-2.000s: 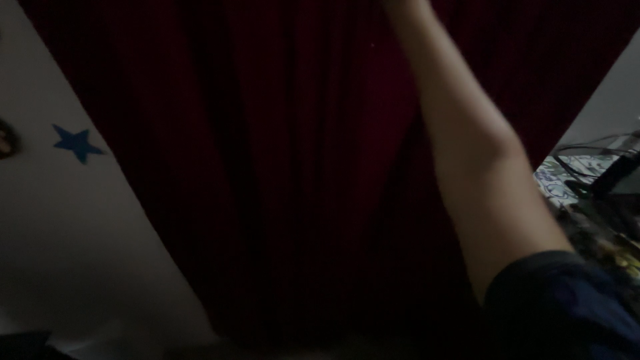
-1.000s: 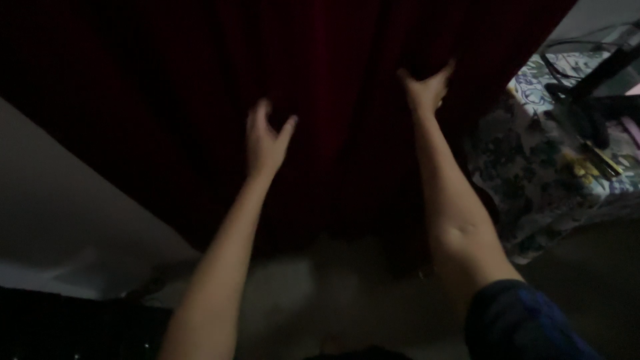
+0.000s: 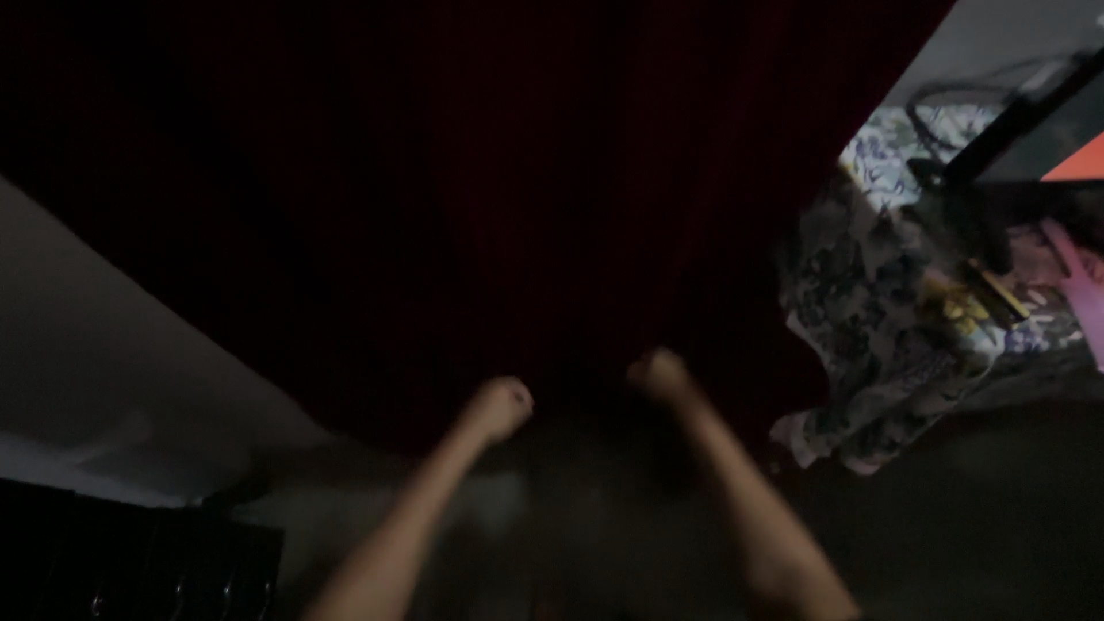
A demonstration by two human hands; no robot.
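Observation:
A dark red curtain [image 3: 517, 190] fills most of the view and hangs down to about the floor. My left hand [image 3: 504, 405] is at the curtain's lower part, its fingers curled in. To its right and slightly higher, my right hand [image 3: 664, 375] also has curled fingers, against the same low stretch of curtain. Both hands are dim and blurred, so whether either one grips the fabric cannot be made out.
At right stands a table under a floral cloth [image 3: 888, 302], with a dark-framed screen [image 3: 1026, 121], a black cable [image 3: 927, 112] and a pink object [image 3: 1074, 276] on it. A black piece of furniture [image 3: 138, 552] is at lower left, beside a pale wall [image 3: 129, 345].
Both hands have moved down along the curtain to its lower part. Their fingers were spread one second ago and are now curled. Two seconds ago the right arm reached up high.

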